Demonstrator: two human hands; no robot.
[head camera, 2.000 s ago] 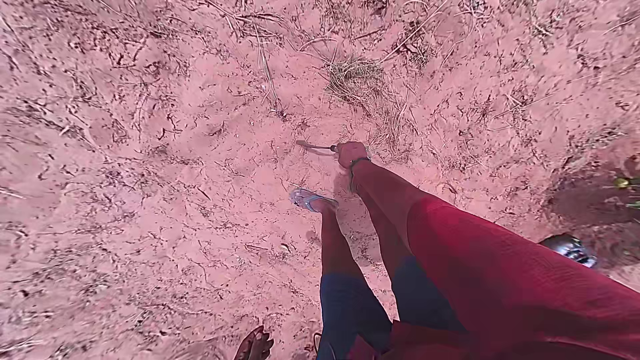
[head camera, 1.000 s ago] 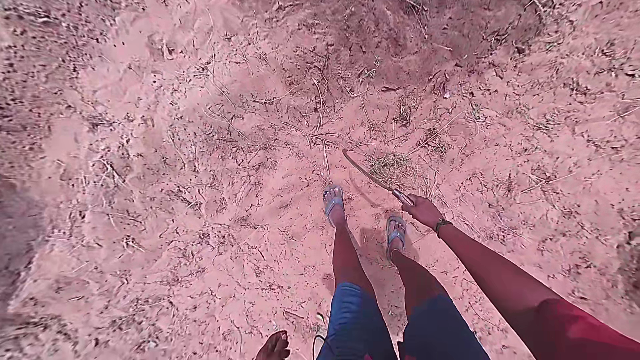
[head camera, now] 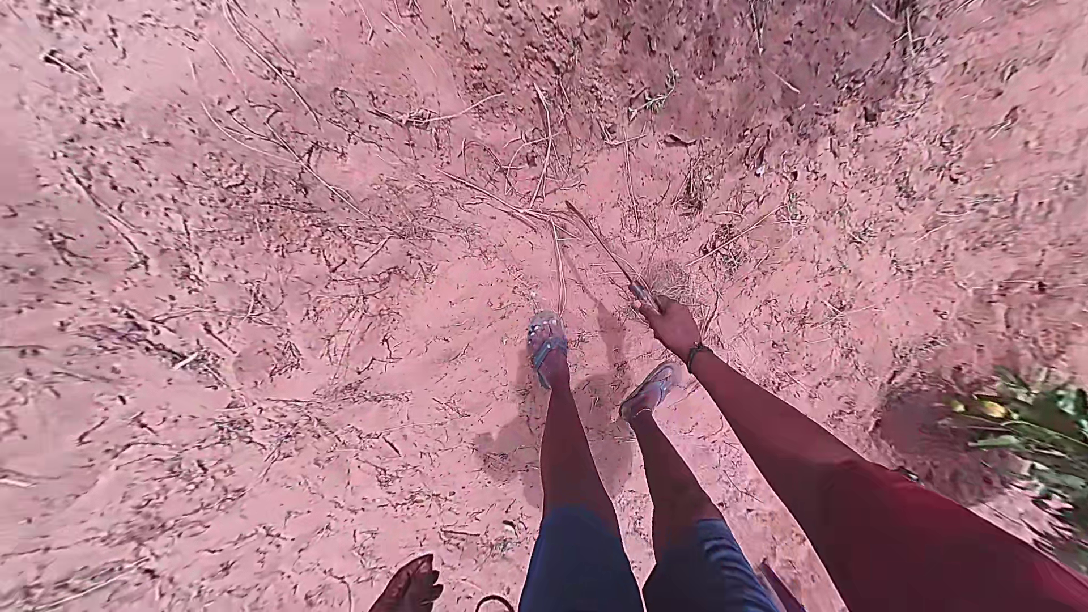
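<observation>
My right hand point(head camera: 670, 325), with a dark band at the wrist, is closed around the handle of a long, thin blade point(head camera: 605, 246), which looks like a machete. The blade points up and to the left, over dry stalks point(head camera: 557, 255). At the bottom edge is my left hand point(head camera: 411, 586), with its fingers partly curled and nothing seen in it; part of it is cut off by the frame. My feet, in sandals point(head camera: 548, 344), stand between the two hands, the left one further forward.
Reddish bare soil with scattered dry stems point(head camera: 297, 161) and twigs surrounds my feet. A leafy green plant point(head camera: 1033, 433) with a yellow spot grows at the right edge. A small tuft of dry grass point(head camera: 671, 280) lies beside my right hand.
The view has shifted, and the green plant shows at the right again. My left foot is now further forward than my right. The blade stays in my right hand.
</observation>
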